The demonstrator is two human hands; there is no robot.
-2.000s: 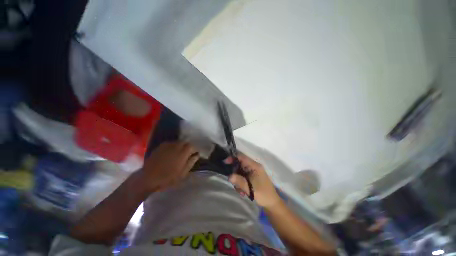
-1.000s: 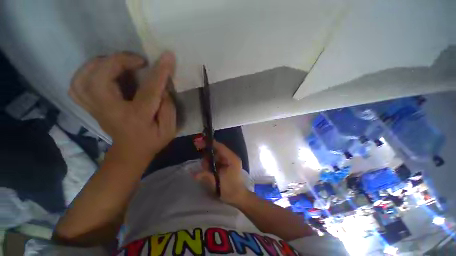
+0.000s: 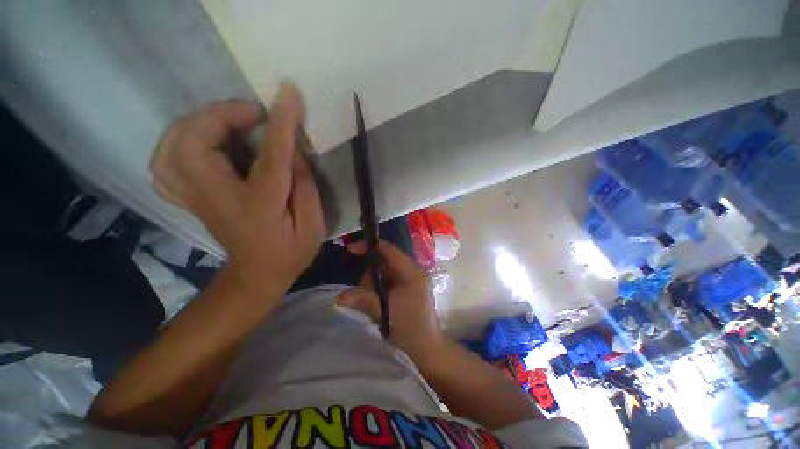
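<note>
The cream sheet material (image 3: 403,53) lies on the pale grey table (image 3: 447,145), with its cut edge running near the table's front edge. My left hand (image 3: 250,180) rests at the sheet's left corner with the forefinger stretched onto it; whether it pinches the sheet is hidden. My right hand (image 3: 399,294) holds the long dark shears (image 3: 365,184) by the handles. The blades point away from me, with the tip over the sheet's edge; they look nearly closed. A pointed part of pale sheet (image 3: 605,70) lies to the right.
Large clear-blue water bottles (image 3: 640,184) stand on the floor beyond the table at the right. Blue crates (image 3: 516,336) and mixed clutter are at the lower right. A red item (image 3: 423,237) shows below the table edge. Dark and pale bags or cloth are at the left.
The view has swung from the table corner and red stool to this edge. My left hand has moved from near my waist onto the sheet. The shears' tip has come over the sheet's edge.
</note>
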